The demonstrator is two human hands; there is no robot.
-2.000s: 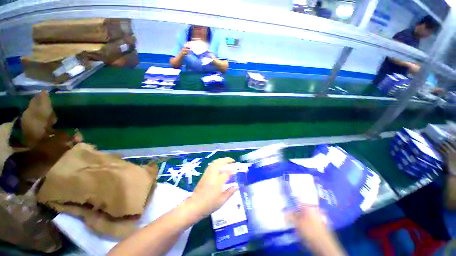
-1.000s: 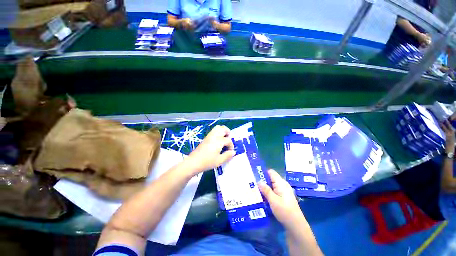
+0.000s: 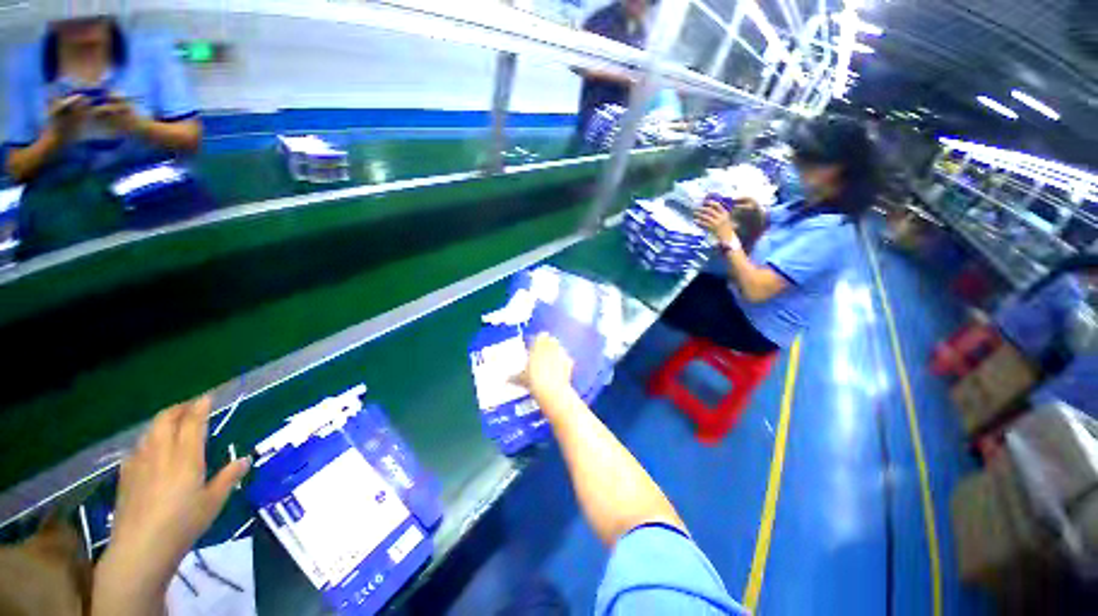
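Observation:
Flat blue-and-white carton blanks (image 3: 343, 511) lie in a small, slightly spread pile on the green bench, tabs towards the belt. My left hand (image 3: 169, 487) is just left of them, empty, with its fingers apart. My right hand (image 3: 549, 367) is on the fanned stack of carton blanks (image 3: 503, 383) further right. Its fingertips touch the top blank near the white panel; whether they grip it cannot be told. The white sheet (image 3: 217, 580) shows partly beside my left forearm.
Brown paper (image 3: 42, 575) is at the lower left edge. Thin white strips (image 3: 229, 412) lie near my left hand. A metal-edged green belt (image 3: 301, 265) runs behind. A seated coworker (image 3: 789, 259) is at the right beside stacked boxes (image 3: 665, 235), on a red stool (image 3: 713, 383).
The view has turned right. My hands have let go of the blank between them, which lies on the bench. My right hand has moved right onto the fanned stack; my left hand has opened.

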